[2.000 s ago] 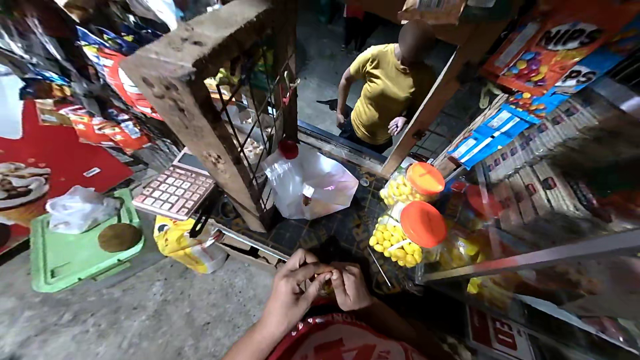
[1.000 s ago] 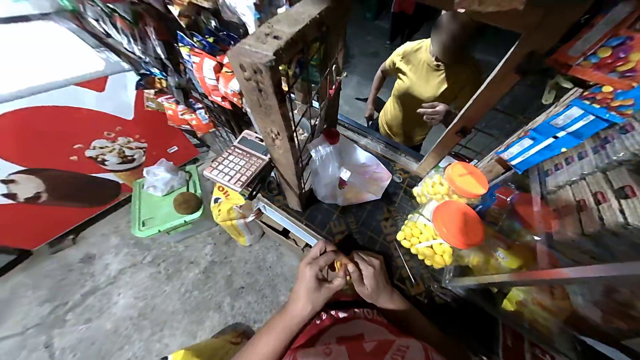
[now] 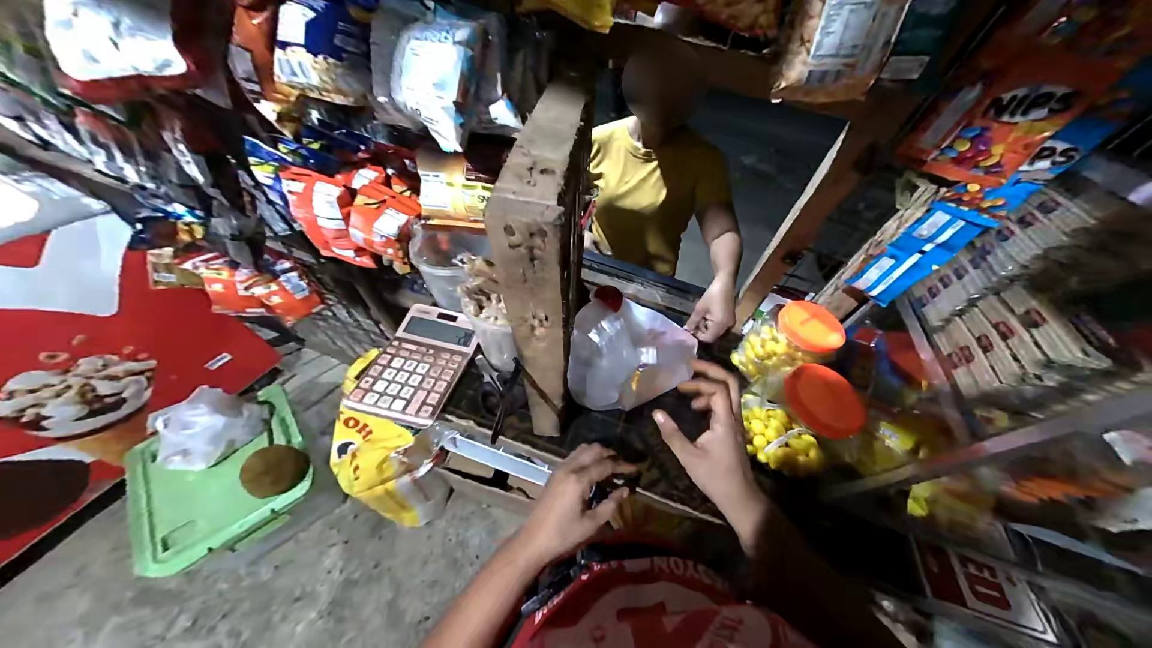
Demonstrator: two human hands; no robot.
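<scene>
My left hand (image 3: 576, 495) hovers over the near edge of the dark counter, its fingers curled and apart, with nothing plainly held. My right hand (image 3: 715, 441) reaches forward with spread fingers, close to the near right side of a translucent plastic bag (image 3: 630, 355). Whether its fingertips touch the bag is hard to tell. Across the counter, a person in a yellow shirt (image 3: 657, 198) has a hand (image 3: 713, 310) at the bag's right edge. A plastic container with a red cap (image 3: 607, 299) stands at the bag's left. A pink calculator (image 3: 414, 364) lies left of the wooden post (image 3: 537, 243).
Two jars of yellow candy with orange lids (image 3: 810, 328) stand right of my right hand. A yellow plastic bag (image 3: 382, 468) hangs beside the counter. At lower left is a green plastic lid (image 3: 153, 504) with a white bag and a brown round object. Snack packs (image 3: 337, 211) hang at upper left.
My hands were together at the counter's near edge; now they are apart, the right one farther forward. The other person has come closer and reached a hand to the bag. The view has shifted.
</scene>
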